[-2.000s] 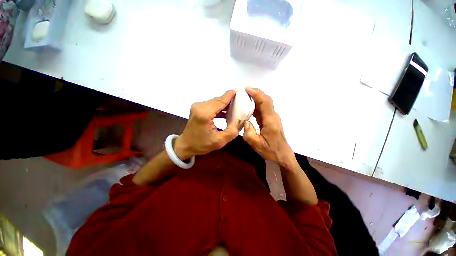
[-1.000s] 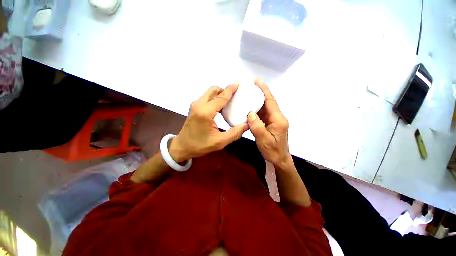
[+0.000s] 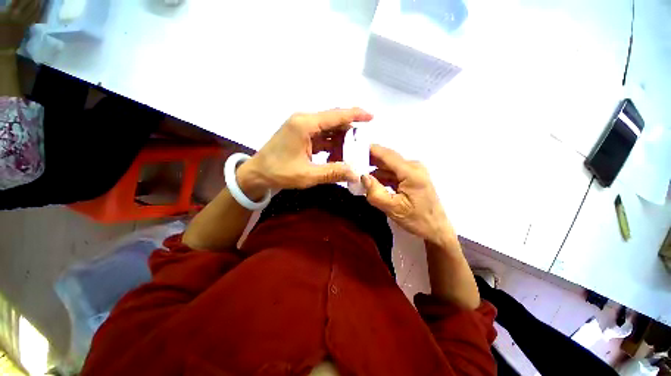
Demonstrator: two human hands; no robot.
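A white rounded charging case [image 3: 357,154] is held upright between my two hands near the table's front edge, its narrow side towards me. My left hand [image 3: 302,153], with a white bangle on the wrist, has its fingers at the case's top and its thumb low on the left. My right hand [image 3: 405,192] touches the case's lower right side with thumb and fingers. Both hands are bare. Glare hides whether the lid is open.
A stack of trays [image 3: 410,64] stands behind my hands. A black phone [image 3: 615,142] and a yellow-green utility knife [image 3: 622,217] lie at right. A tray [image 3: 79,28] lies at far left beside another person's arm [image 3: 10,73]. A red-orange stool [image 3: 151,183] is below the table.
The case has turned from its broad face to its narrow side. My left hand's fingers have spread over its top. The view has shifted, so the tabletop things sit slightly further right.
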